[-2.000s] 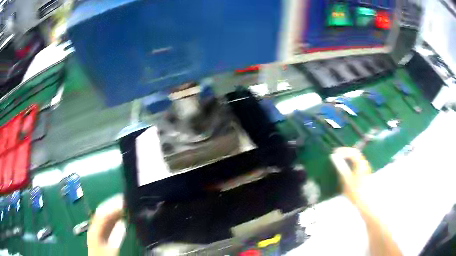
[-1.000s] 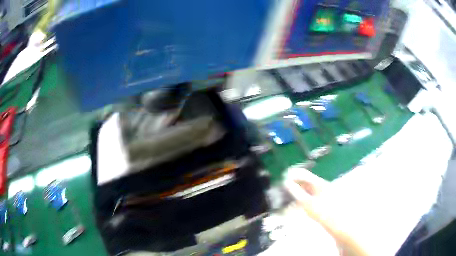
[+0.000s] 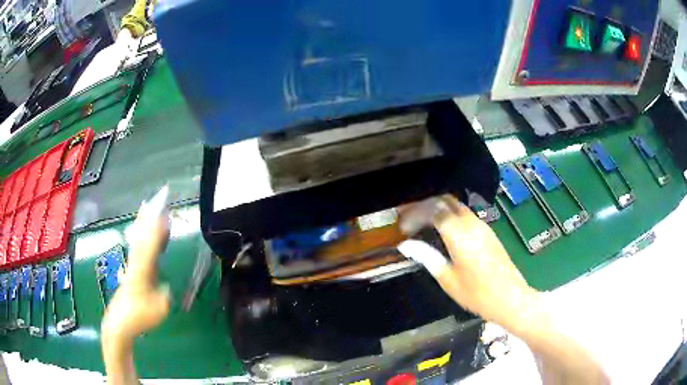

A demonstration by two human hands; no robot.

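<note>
A phone middle frame [image 3: 312, 244] with a blue patch at its left end lies at the orange-brown fixture [image 3: 354, 247], in front of the press head [image 3: 350, 150]. My right hand [image 3: 482, 263] has white-tipped finger and thumb around the frame's right end, hiding that end. My left hand [image 3: 139, 289] is blurred, left of the press, above the green surface, fingers apart, with nothing visible in it. A blurred grey streak [image 3: 199, 278] shows between it and the press; I cannot tell what it is.
The blue press housing [image 3: 331, 60] overhangs the black base. Frames [image 3: 64, 293] lie in rows at left and more frames [image 3: 538, 207] at right. A red tray [image 3: 45, 203] is left, a black tray [image 3: 572, 116] behind the right frames. A red button [image 3: 401, 380] is on the base front.
The fixture now shows in front of the press head with a blue-patched frame at it. My right hand has moved from the right side onto the frame. My left hand has come back into view.
</note>
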